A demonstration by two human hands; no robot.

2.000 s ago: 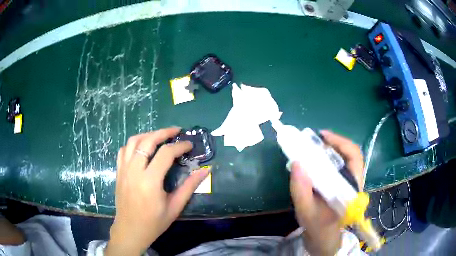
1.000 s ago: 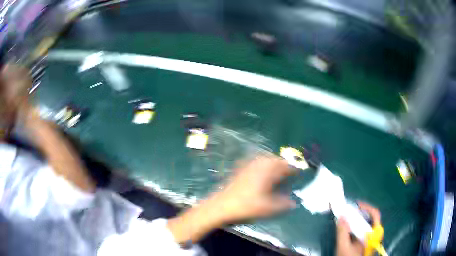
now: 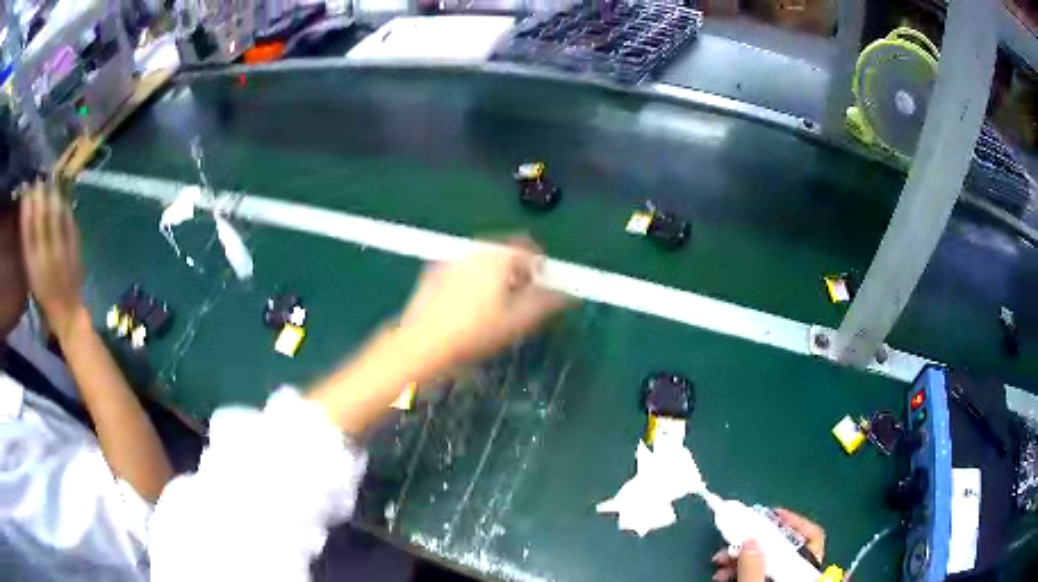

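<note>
My right hand [image 3: 774, 548], cut off at the bottom edge, holds the white glue syringe [image 3: 746, 525], its tip at the wiping paper [image 3: 651, 491]. The yellow adapter cap [image 3: 834, 574] shows at the frame edge. A black device housing [image 3: 667, 395] lies just above the paper; its yellow-edged battery is partly under or behind the paper. My left hand [image 3: 489, 293] is stretched out over the pale rail, blurred, fingers bent; whether it holds anything is hidden. Another housing [image 3: 882, 430] with a battery lies near the controller.
The blue controller [image 3: 931, 483] stands at the right, a metal post [image 3: 924, 216] rises behind it. The pale rail [image 3: 364, 231] crosses the green surface. More housings lie beyond it and at left. Another person [image 3: 85, 341] sits at left. A fan and racks stand at the back.
The view has swung left and upward. My left hand has left the housing it was touching and reached out to the rail. My right hand still holds the syringe, tip by the paper.
</note>
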